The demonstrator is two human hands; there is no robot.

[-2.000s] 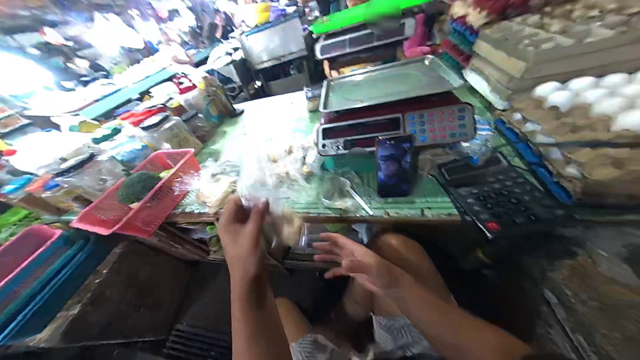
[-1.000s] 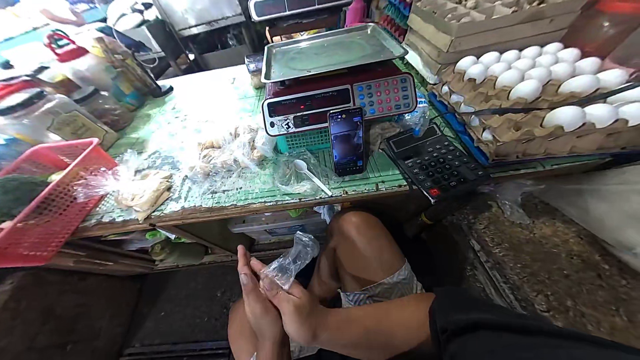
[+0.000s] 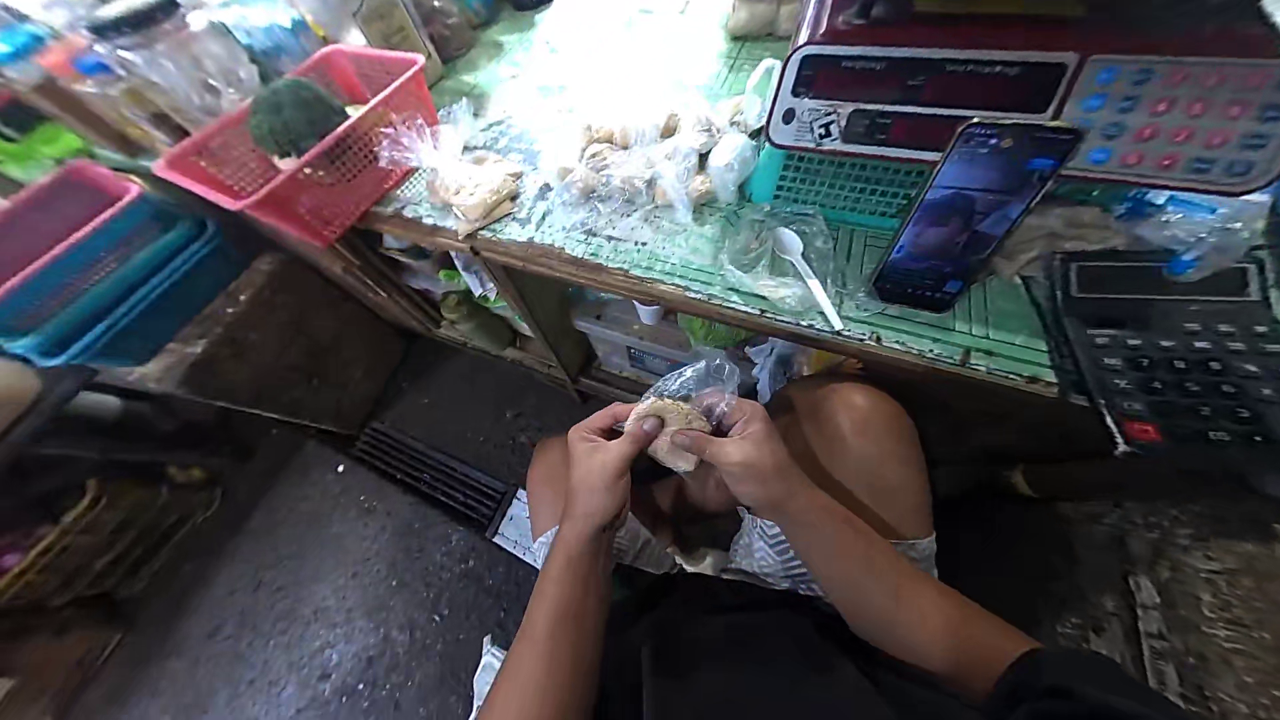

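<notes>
Between my two hands, above my lap, is a small clear plastic bag (image 3: 675, 425) of pale tan food I cannot identify. My left hand (image 3: 600, 460) grips its left side, thumb on the front. My right hand (image 3: 745, 455) pinches its right side; the loose film rises above the fingers. On the green counter (image 3: 620, 245) lie several similar bags (image 3: 650, 165) and a flatter bag of pale pieces (image 3: 480, 185). A white plastic spoon (image 3: 808, 277) rests on a clear bag near the counter's edge.
A smartphone (image 3: 970, 215) leans before a red digital scale (image 3: 925, 100), with a black calculator (image 3: 1180, 350) to the right. A pink basket (image 3: 340, 170) holding a broccoli head (image 3: 295, 117) stands at the left. Stacked blue and pink bins (image 3: 100, 270) are farther left. My knees are under the counter's edge.
My hands were pressed together around a clear bag one second ago; now they are apart, gripping a bag with tan food in it. The view has swung left and down.
</notes>
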